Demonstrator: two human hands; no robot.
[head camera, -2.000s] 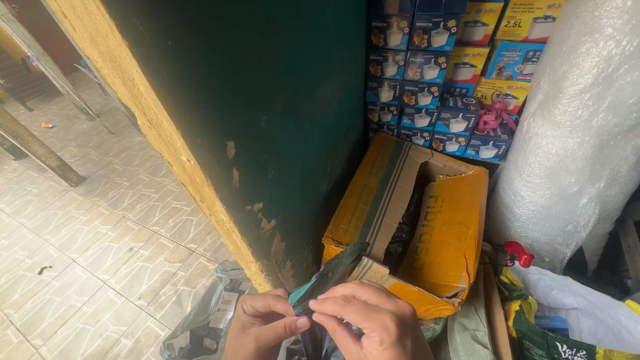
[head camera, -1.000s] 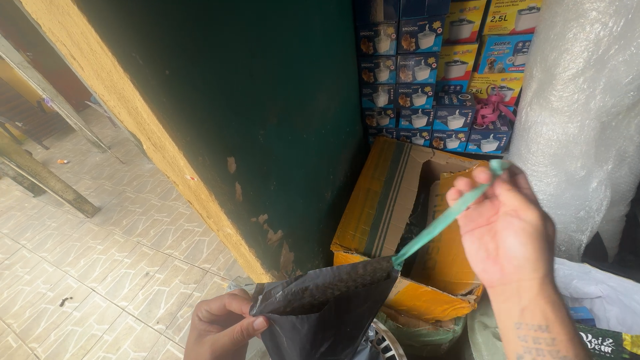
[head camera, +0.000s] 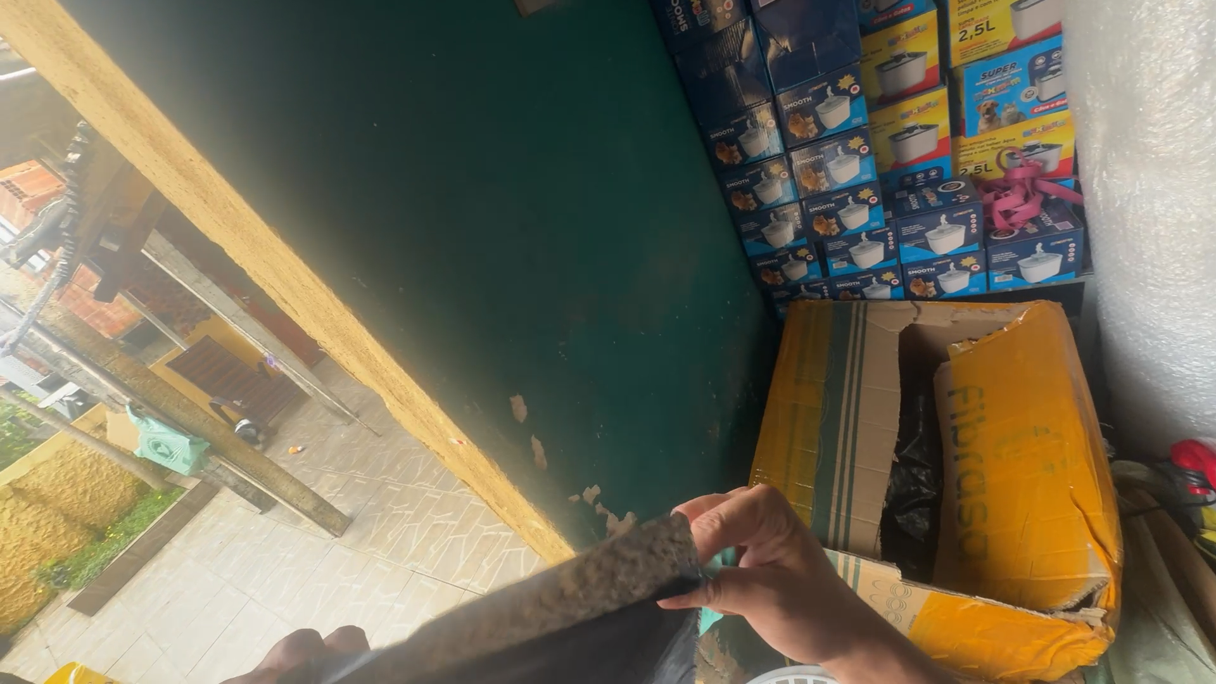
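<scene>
A dark plastic bag (head camera: 608, 632) with a greyish inner side stretches across the bottom of the head view. My right hand (head camera: 774, 579) pinches its upper right corner between thumb and fingers, and a bit of green strip shows beside the fingers. At the lower left, my left hand (head camera: 304, 655) is partly cut off by the frame edge and grips the other end of the bag; its fingertips are hidden. Just behind my right hand stands an opened orange cardboard box (head camera: 1026, 456) with black plastic inside.
A dark green wall (head camera: 532, 247) with a yellow edge (head camera: 313, 294) rises in front. Stacked pet-fountain boxes (head camera: 845, 171) stand at the back right, with pink straps (head camera: 1021, 195) on them. A bubble-wrap roll (head camera: 1149, 228) is at the right; a tiled floor (head camera: 237, 570) lies left.
The green strip, drawn out by my right hand a second ago, is no longer stretched. That hand has come down to the bag's corner, and the bag is spread wider. The view has tilted up.
</scene>
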